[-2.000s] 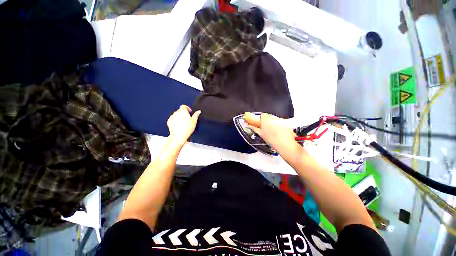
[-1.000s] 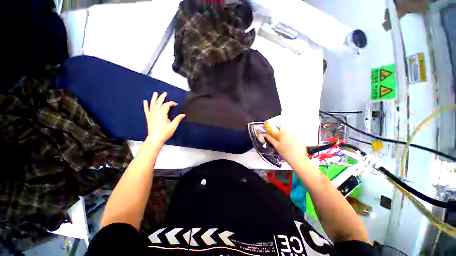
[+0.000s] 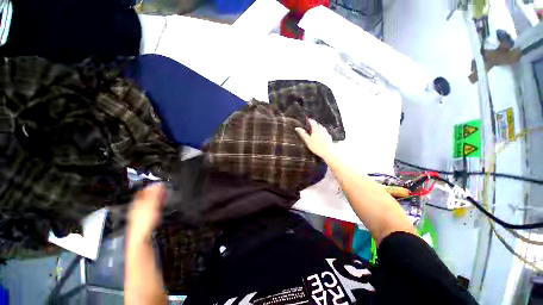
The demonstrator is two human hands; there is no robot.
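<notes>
The brown plaid garment (image 3: 256, 140) lies over the right part of the navy padded board (image 3: 184, 98), its solid dark brown panel (image 3: 238, 193) towards my body. My right hand (image 3: 315, 138) rests on the plaid's far right side, fingers spread; whether it grips cloth is unclear. My left hand (image 3: 149, 205) is blurred at the near left, beside a blurred dark edge of cloth; its grip cannot be made out. The steam iron (image 3: 398, 190) stands at the right table edge, partly behind my right forearm, with no hand on it.
A large plaid garment pile (image 3: 59, 128) lies at left, with black garments (image 3: 77, 27) beyond it. A white arm board (image 3: 369, 50) lies on the far side of the white table (image 3: 369, 107). Black hose (image 3: 488, 217) and red cords run to the right.
The iron has left my right hand and sits at the right edge. The garment has come towards me, plaid side now over the board. My left hand has moved down and left.
</notes>
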